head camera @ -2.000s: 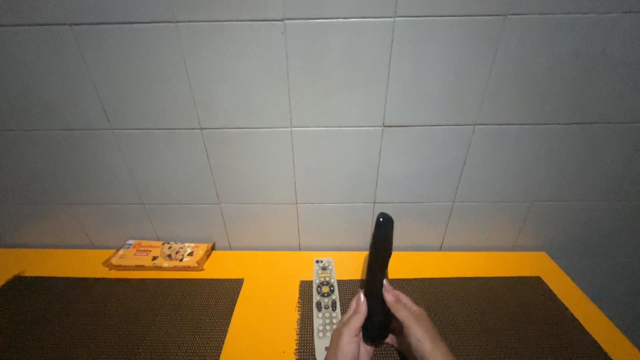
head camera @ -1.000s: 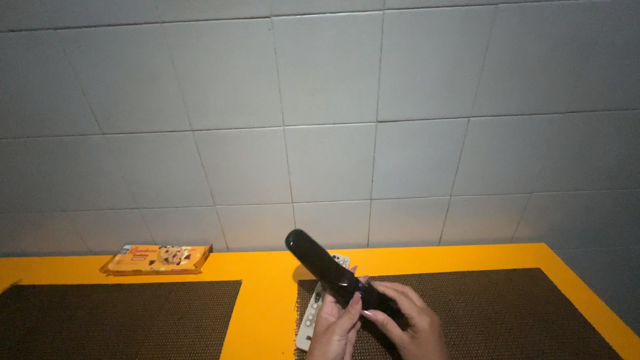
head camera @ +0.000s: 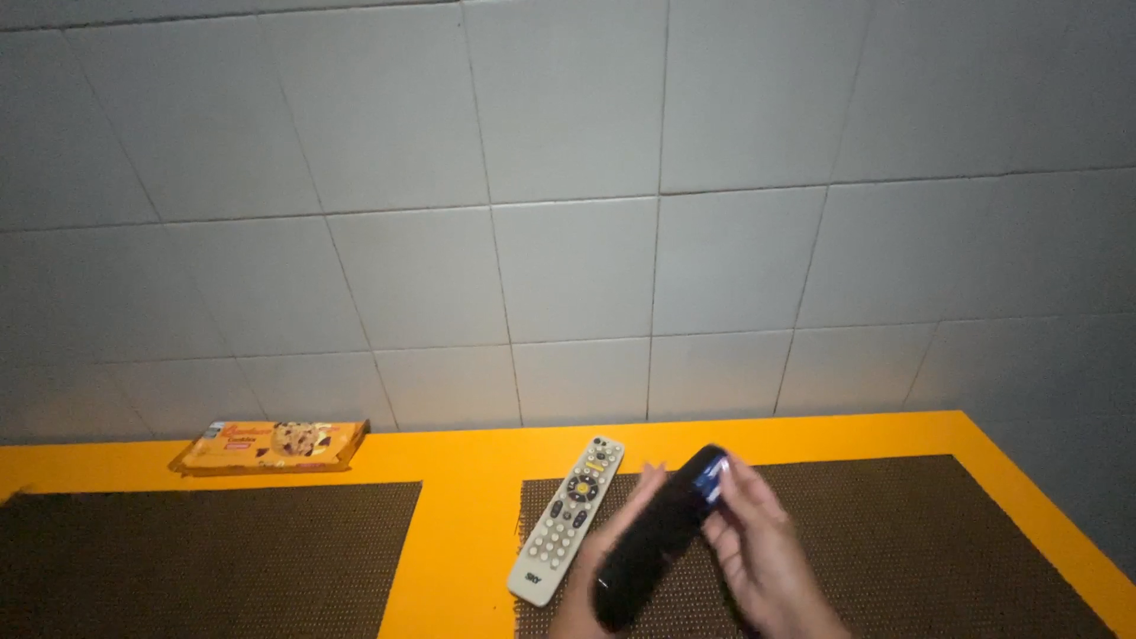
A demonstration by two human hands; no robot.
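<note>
A black, elongated object [head camera: 655, 543], its kind unclear through blur, is held tilted above the right placemat. My left hand [head camera: 612, 541] supports it from the left and beneath, largely hidden behind it. At its upper right end, the fingers of my right hand [head camera: 759, 541] grip it beside a shiny bluish patch. A light grey remote control [head camera: 568, 519] with a dark ring of buttons lies slanted just left of my left hand, across the left edge of the woven placemat [head camera: 887, 541].
An orange cookie packet [head camera: 271, 446] lies at the back left of the yellow table [head camera: 461, 524]. A second dark woven placemat [head camera: 213, 559] covers the left front. Behind the table rises a wall of pale tiles [head camera: 577, 266].
The black object has turned in my hands; its top leaned left one second ago and its upper end now points right. My right hand has moved up to that end.
</note>
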